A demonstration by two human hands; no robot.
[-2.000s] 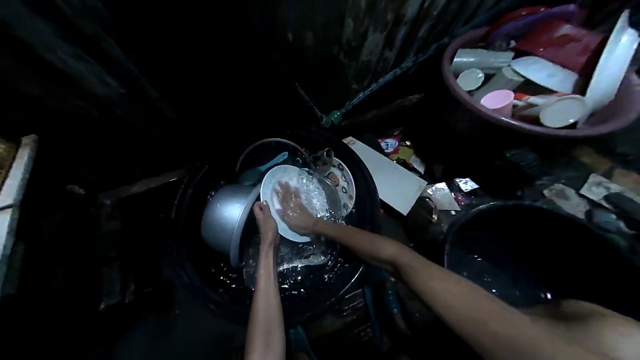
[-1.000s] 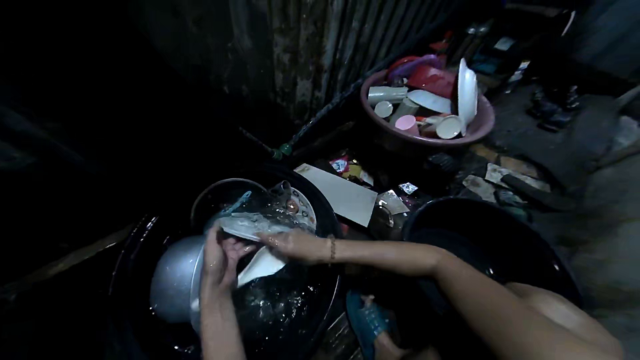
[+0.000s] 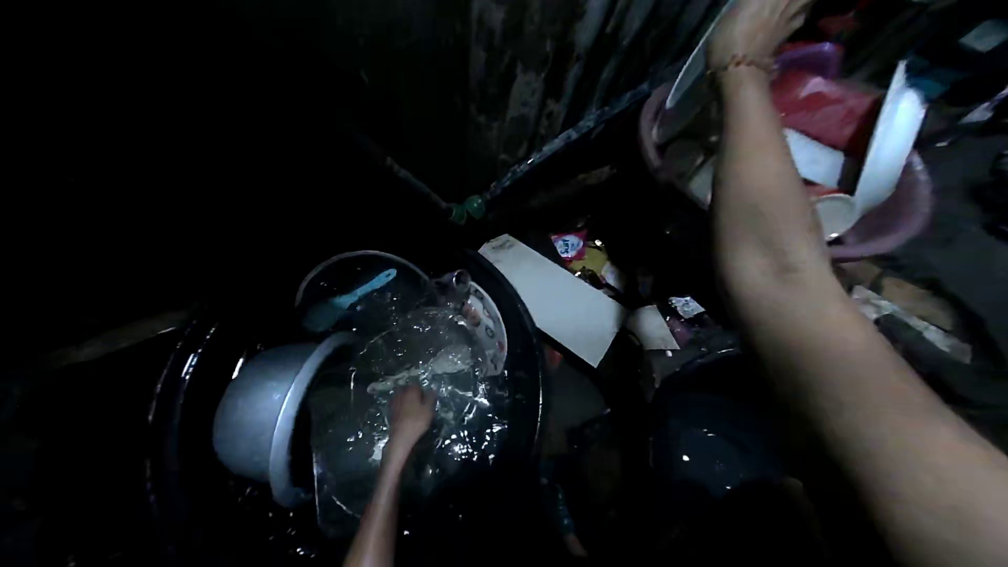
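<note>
My right hand (image 3: 760, 31) is raised at the top right, shut on a white plate (image 3: 697, 67) held on edge over the left side of a pink plastic basin (image 3: 913, 213). My left hand (image 3: 412, 409) is low in the water of a large black tub (image 3: 524, 339), its fingers curled; whether it grips anything under the water cannot be made out. Left of that hand an aluminium pot (image 3: 264, 413) lies tipped on its side. A blue plastic utensil (image 3: 358, 295) and a patterned plate (image 3: 490, 323) are at the tub's far side.
The basin holds a red container (image 3: 823, 110), a white bowl (image 3: 894, 142) and a cup (image 3: 835, 214). A white board (image 3: 555, 299) lies beside the tub, near a detergent sachet (image 3: 568, 246). A second dark tub (image 3: 709, 441) stands right of it. Corrugated sheeting (image 3: 543, 71) rises behind.
My right hand has moved from the black tub up to the pink basin with a white plate. My left hand, which was on the plate with it, is now lower, in the water.
</note>
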